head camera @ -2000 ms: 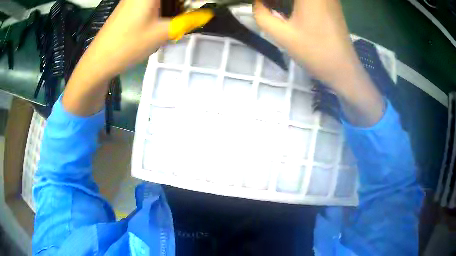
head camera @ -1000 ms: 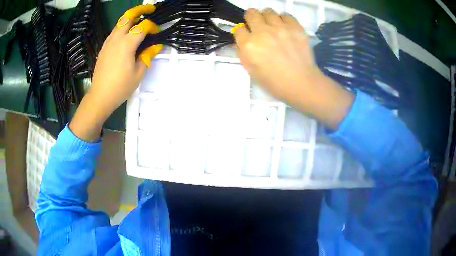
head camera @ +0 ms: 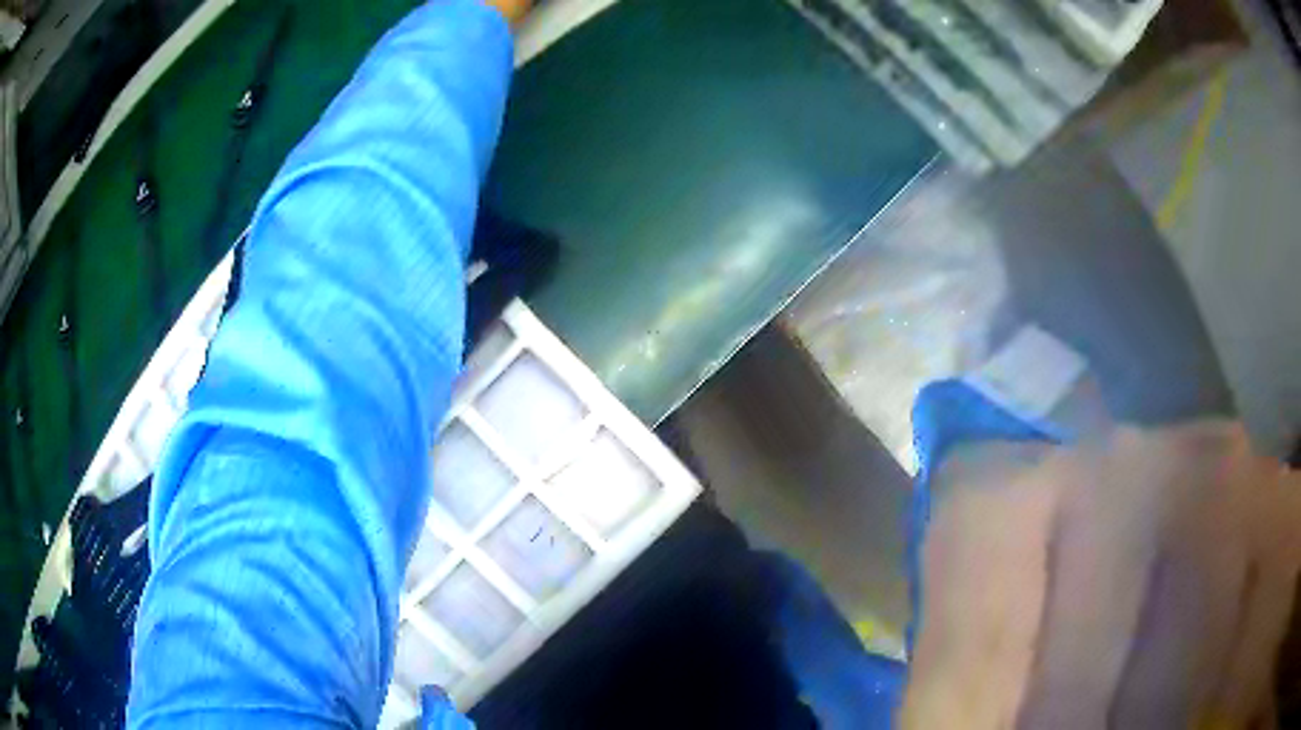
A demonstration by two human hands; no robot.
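Note:
A white compartment tray with square pockets lies at the lower left, tilted, partly covered by my left sleeve. Black corded parts lie in a dense cluster at its left. My left arm crosses the tray. Only a sliver of my left hand shows at the top edge, so its fingers and any hold are cut off. My right hand is large, blurred and very near the camera at the lower right. Its fingertips are out of the picture, and I cannot tell whether it holds anything.
Green work surface lies beyond the tray. Stacked pale trays stand at the upper right. Single thin black parts are spaced along the green belt at the far left. Crumpled clear film and a brown cardboard panel are on the right.
The view has swung and tilted, moving the tray to the lower left. Both hands have left the black bundle. My left arm now stretches upward; my right hand is close to the camera.

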